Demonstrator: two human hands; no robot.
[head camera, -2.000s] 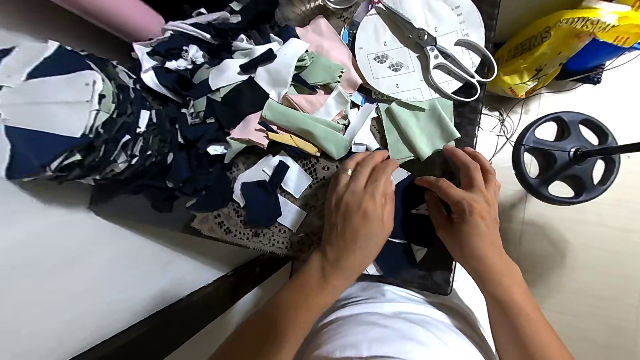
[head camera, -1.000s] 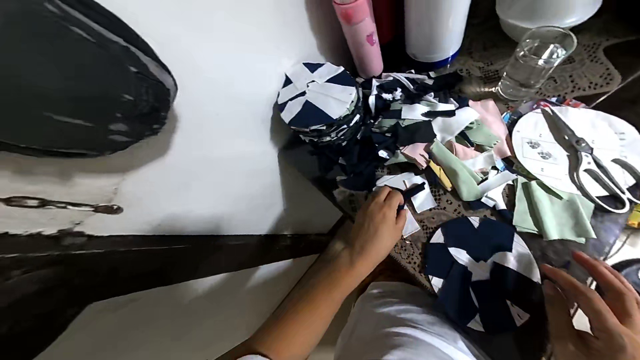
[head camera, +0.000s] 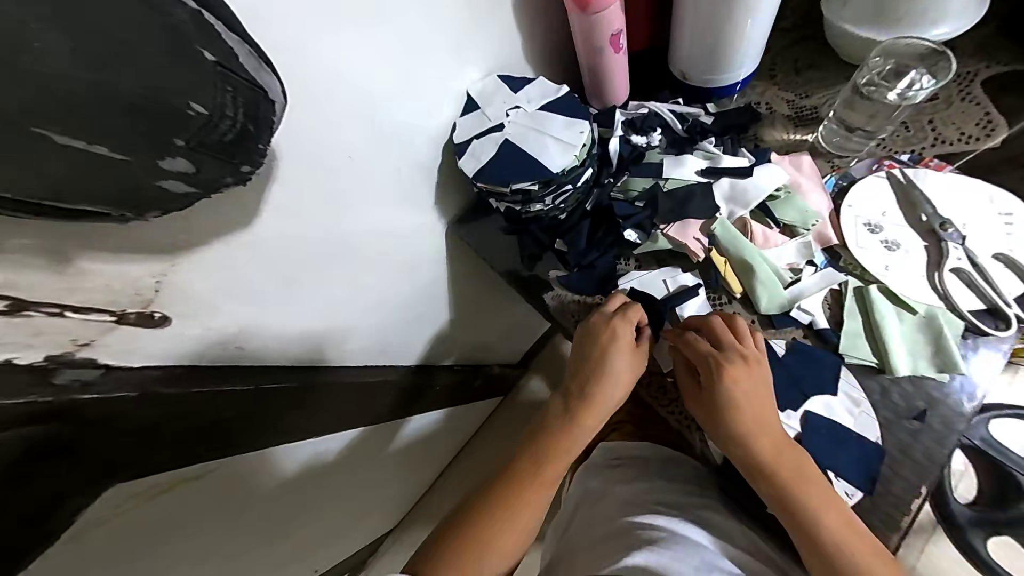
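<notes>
My left hand (head camera: 610, 352) pinches a dark navy fabric scrap (head camera: 646, 310) between thumb and fingers, over the near edge of the scrap heap. Close beside it on the right, my right hand (head camera: 720, 368) has its fingertips together near white scraps; whether it grips anything is hidden. Partly under my right forearm lies a round patchwork piece (head camera: 844, 416) with navy and white patches. A stack of round navy-and-white patchwork pieces (head camera: 524, 132) stands beyond my left hand. The heap of fabric scraps (head camera: 688, 200) holds navy, white, green and pink pieces.
Metal scissors (head camera: 952, 240) rest on a white printed disc (head camera: 872, 204) at the right, near a folded green cloth (head camera: 904, 332). A glass of water (head camera: 884, 96), a pink bottle (head camera: 602, 56) and a white container (head camera: 720, 40) stand at the back. A black wheel-like part (head camera: 972, 480) is lower right.
My right hand has moved left from beside the round patchwork piece to near my left hand. The left hand now lifts a navy scrap. The round piece shows a different arrangement of patches.
</notes>
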